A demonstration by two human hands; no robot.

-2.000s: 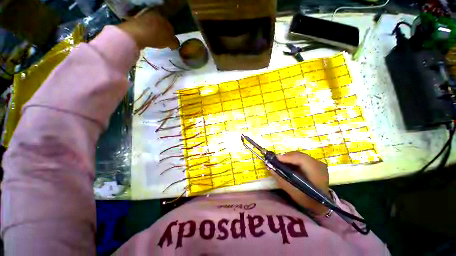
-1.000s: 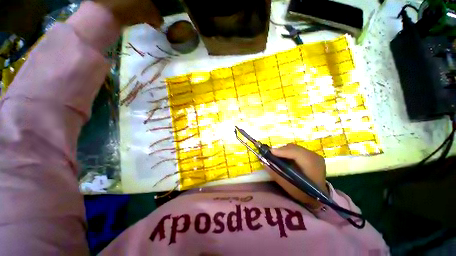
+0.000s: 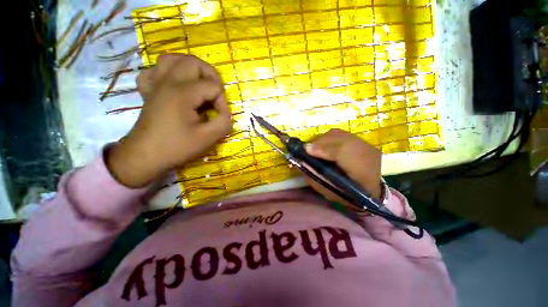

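Observation:
The yellow flexible circuit panel (image 3: 294,57) lies in front of me with strong glare on its middle. Short lead wires (image 3: 123,110) lie across its left edge. My right hand (image 3: 354,159) holds the black soldering iron (image 3: 327,174) over the lower part of the panel. Its tip points up and left, with the thin metal-ended feed tube (image 3: 271,144) alongside. My left hand (image 3: 183,108) is over the panel's left part, fingers curled, thumb and forefinger nearly together. Whether it holds anything cannot be made out. It hides some wires.
The panel rests on a white board (image 3: 78,129). Loose wires (image 3: 81,39) lie at the upper left. A black box (image 3: 502,60) with cables stands at the right. Clear crinkled plastic (image 3: 36,150) is left of the board. An orange-brown sheet (image 3: 541,135) shows at the right edge.
My left hand has come from the upper left, near the round can, to over the panel. The view has shifted, so the can, open box and phone are out of sight. My right hand still holds the iron.

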